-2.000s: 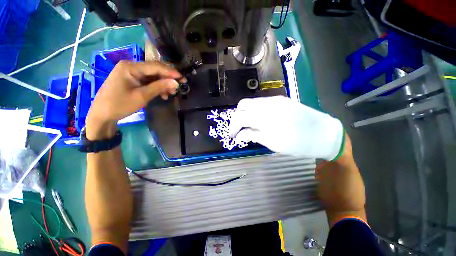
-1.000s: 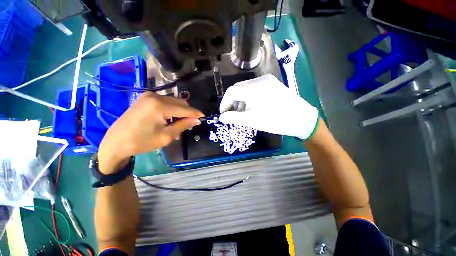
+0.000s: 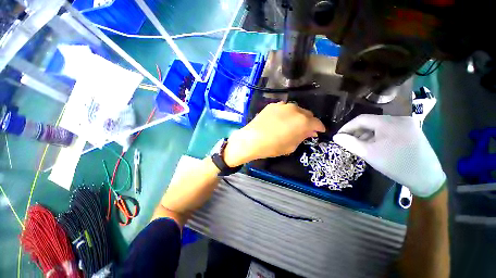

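Observation:
My bare left hand (image 3: 280, 133) is over the press plate, fingertips pinched at the left upper edge of a heap of small silvery terminals (image 3: 334, 165). What its fingertips hold is too small to tell. My white-gloved right hand (image 3: 391, 146) is over the heap's right side, thumb and fingers curled near each other, a small gap from my left fingertips. Whether it holds anything is hidden. The dark punch of the crimping die (image 3: 341, 106) stands just behind both hands. A short black wire (image 3: 266, 205) lies on the grey ribbed tray (image 3: 310, 239).
Blue parts bins (image 3: 234, 89) stand left of the press, a dark wire arching from them towards it. An adjustable wrench (image 3: 423, 103) lies on the right, partly hidden by my glove. Orange-handled scissors (image 3: 126, 210), red wire bundles (image 3: 46, 239) and black ones (image 3: 87, 228) lie lower left.
The view has swung left, bringing the wire bundles and scissors into view. My right hand has left the terminals, and my left hand has come from beside the die to the heap's edge.

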